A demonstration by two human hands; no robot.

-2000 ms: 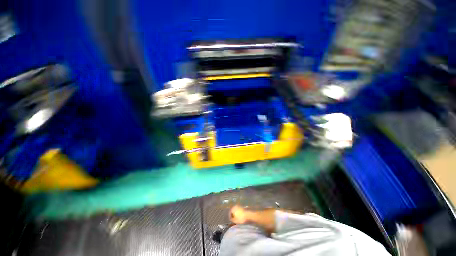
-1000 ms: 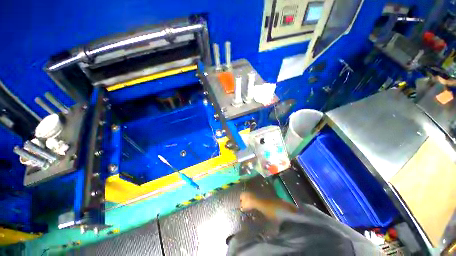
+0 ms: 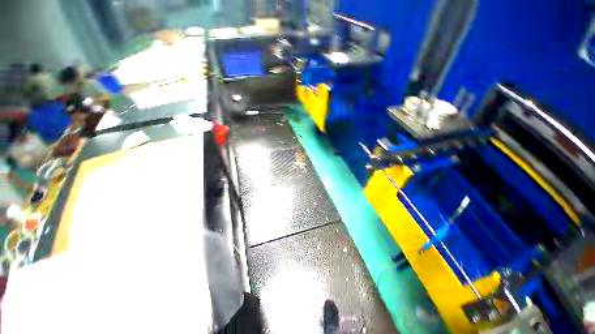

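Neither of my hands shows in the current view. A large white sheet (image 3: 140, 228), very bright, lies on the bench nearest me at left, with a tan cardboard strip (image 3: 77, 196) along its far left edge. At right stands a blue press with a yellow guard (image 3: 417, 244). A blue-handled tool with a thin nozzle, perhaps an air blow gun (image 3: 438, 236), is at the front of the press. The picture is blurred.
A dark textured mat (image 3: 287, 189) runs between bench and presses, beside a green floor strip (image 3: 339, 189). A dark shoe tip (image 3: 331, 316) shows at the bottom. Farther back are a bench with a blue tray (image 3: 242, 64), a second press and a red object (image 3: 221, 134).
The view has swung left from the press and control box to the bench and aisle. The forearm and hand seen at the bottom earlier are out of the picture.
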